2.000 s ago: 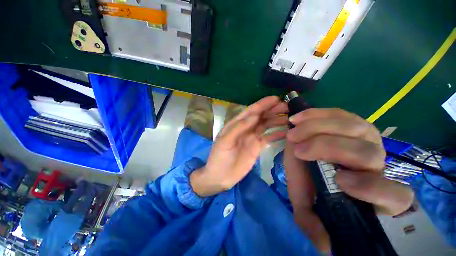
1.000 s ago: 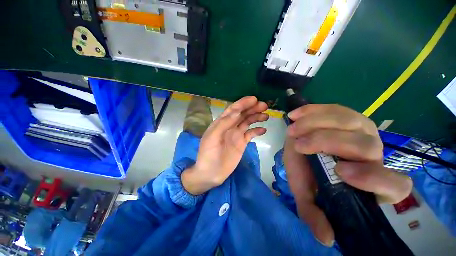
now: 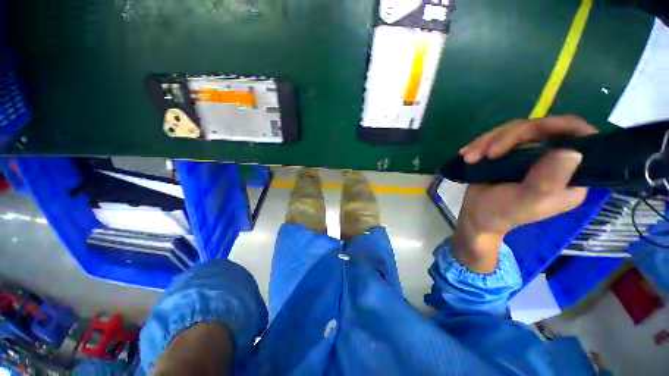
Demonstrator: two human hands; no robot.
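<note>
My right hand (image 3: pixel 513 176) is closed around the thick black electric screwdriver (image 3: pixel 616 158), near the mat's front edge at the right. The tool lies roughly level, its tip end pointing left. My left hand is cut off by the bottom edge; only its wrist and blue cuff show. One open-back phone assembly (image 3: pixel 231 121) lies sideways on the green mat, left of centre, with an orange flex cable (image 3: pixel 227 97) and a pale triangular plate (image 3: pixel 180 123). A second phone assembly (image 3: pixel 400 81) lies upright in the view, right of centre, with its own orange flex cable (image 3: pixel 416 73).
A yellow line (image 3: pixel 563 59) crosses the green bench (image 3: pixel 323 44) at right, beside white paper (image 3: pixel 649 81). Blue totes with flat parts stand below the bench edge at left (image 3: pixel 216 213) and right (image 3: pixel 528 231). Tiny marks or bits lie near the bench edge.
The view has shifted, showing more bench. My left hand has dropped towards me, out of the bottom edge. My right hand has turned the screwdriver level and moved it right, away from the second phone.
</note>
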